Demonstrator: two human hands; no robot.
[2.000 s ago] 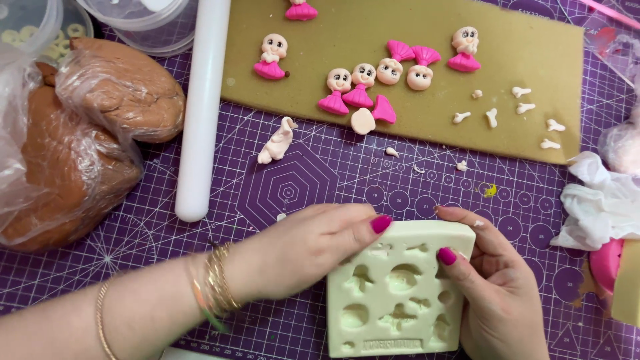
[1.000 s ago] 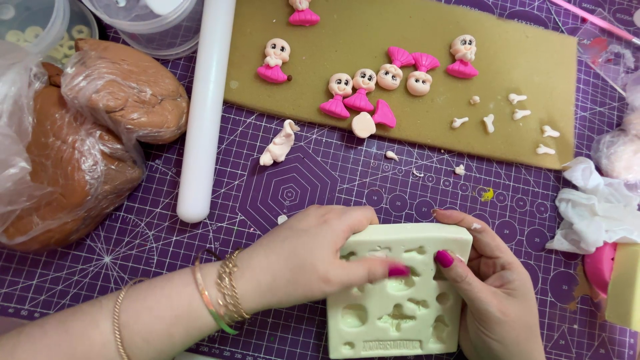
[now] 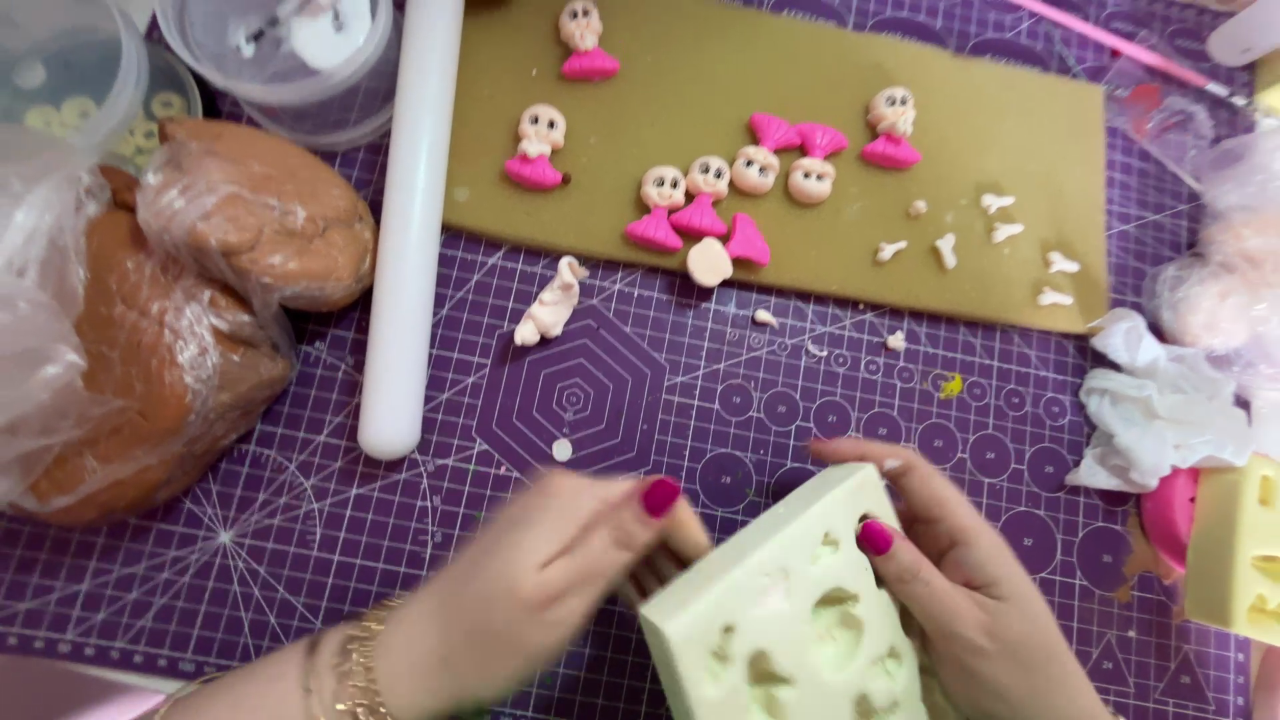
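A pale green silicone mold (image 3: pixel 790 600) with shaped cavities is tilted above the purple cutting mat. My right hand (image 3: pixel 960 570) grips its right side, thumb on the front face and fingers behind. My left hand (image 3: pixel 540 570), blurred, is at the mold's left edge, its fingertips partly hidden; whether they touch it I cannot tell. Beyond the hands, small doll figures with pink skirts (image 3: pixel 655 230) lie on an olive-coloured mat (image 3: pixel 800 50). Several tiny pale clay pieces (image 3: pixel 945 250) lie at its right. A lump of pale clay (image 3: pixel 550 302) rests on the cutting mat (image 3: pixel 330 560).
A white rolling pin (image 3: pixel 405 250) lies left of the olive mat. Brown clay in plastic wrap (image 3: pixel 260 215) and clear plastic tubs (image 3: pixel 285 60) are at the left. Crumpled white material (image 3: pixel 1160 400) and a yellow mold (image 3: pixel 1235 545) are at the right edge.
The mold has turned from nearly upright in view to a slant. My left hand has moved off the mold's front face to its left edge. My right hand keeps its grip.
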